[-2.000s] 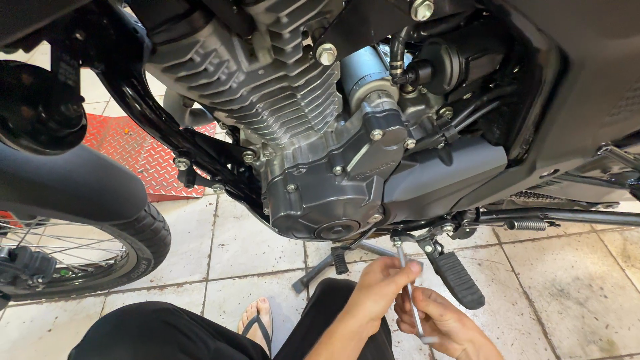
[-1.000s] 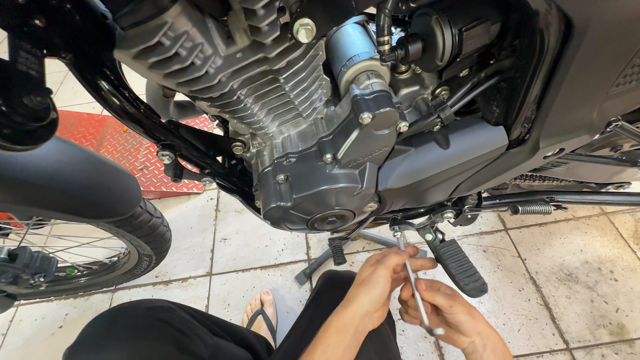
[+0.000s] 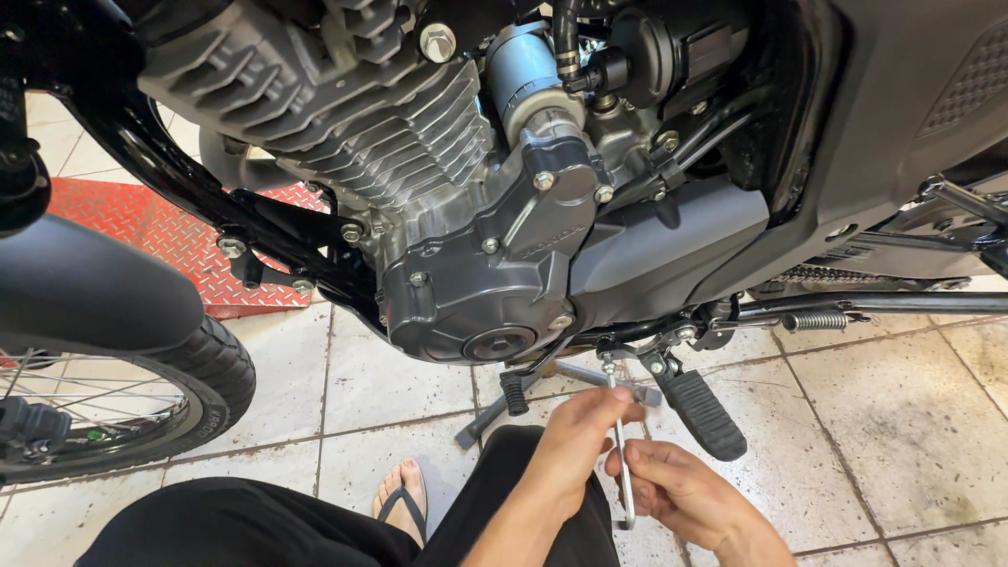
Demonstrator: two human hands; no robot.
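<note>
My left hand point(image 3: 579, 441) pinches the upper shaft of a thin metal rod with a bent lower end point(image 3: 626, 484), just under the motorcycle's engine. The rod's upper end meets a small bolt or joint point(image 3: 607, 361) beside the footrest bracket. My right hand point(image 3: 673, 480) has its fingers around the lower part of the rod, above the bend. A rubber-covered footrest point(image 3: 705, 413) is to the right of my hands, and the gear shift pedal point(image 3: 515, 393) is to their left. Above is the dark engine side cover point(image 3: 472, 291).
A front wheel point(image 3: 224, 386) stands at the left, with a red tread-plate ramp point(image 3: 173, 236) behind it. A grey metal stand leg point(image 3: 482, 421) lies on the tiled floor under the engine. The side stand's spring point(image 3: 815, 320) is at the right. My sandalled foot point(image 3: 403, 492) is below.
Both hands stay on the rod below the engine. Its bent lower end has turned from pointing right to pointing left.
</note>
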